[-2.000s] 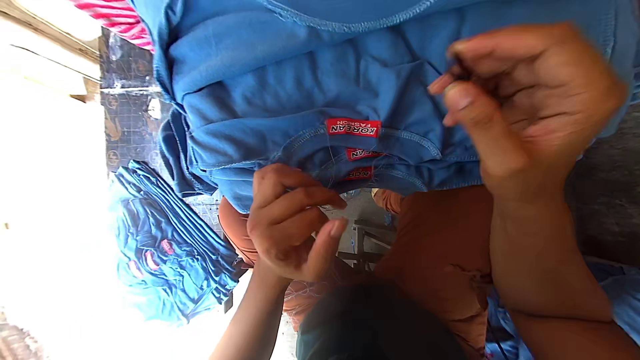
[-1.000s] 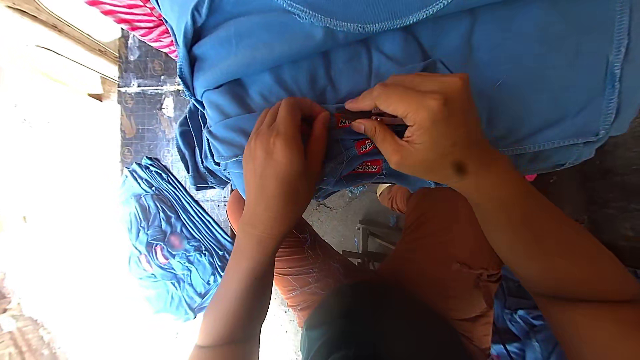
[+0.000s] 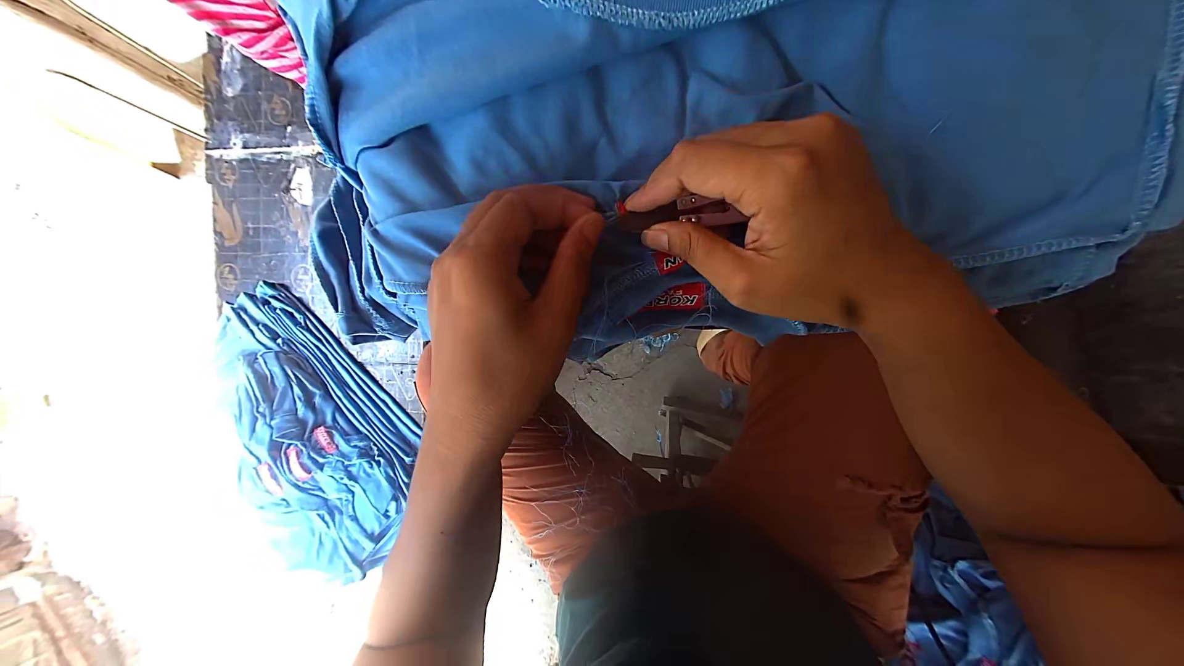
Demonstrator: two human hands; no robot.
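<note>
Blue knit garments (image 3: pixel 573 120) with serged seams lie layered across the table and over its near edge. My left hand (image 3: pixel 509 287) pinches the neckline edge of the top layer between thumb and fingertips. In my right hand (image 3: pixel 768 217) is a small pair of dark thread snips (image 3: pixel 680 215), their tips at the neckline beside the left fingertips. A red woven label (image 3: pixel 678 296) with white writing shows on a layer below, and part of another lies just above it. Loose threads hang around the labels. The fingers hide part of the neckline.
A stack of folded blue garments (image 3: pixel 324 435) with red labels lies at the left. Pink striped cloth (image 3: pixel 250 32) is at the top left, on the dark patterned tabletop (image 3: pixel 264 185). More blue cloth (image 3: pixel 971 592) lies low at the right. Below are my knees and a frame on the floor.
Two seconds ago my hands were apart, the right one raised over the cloth. Both have come together at the neckline, with the snips' tips now close to the left fingertips.
</note>
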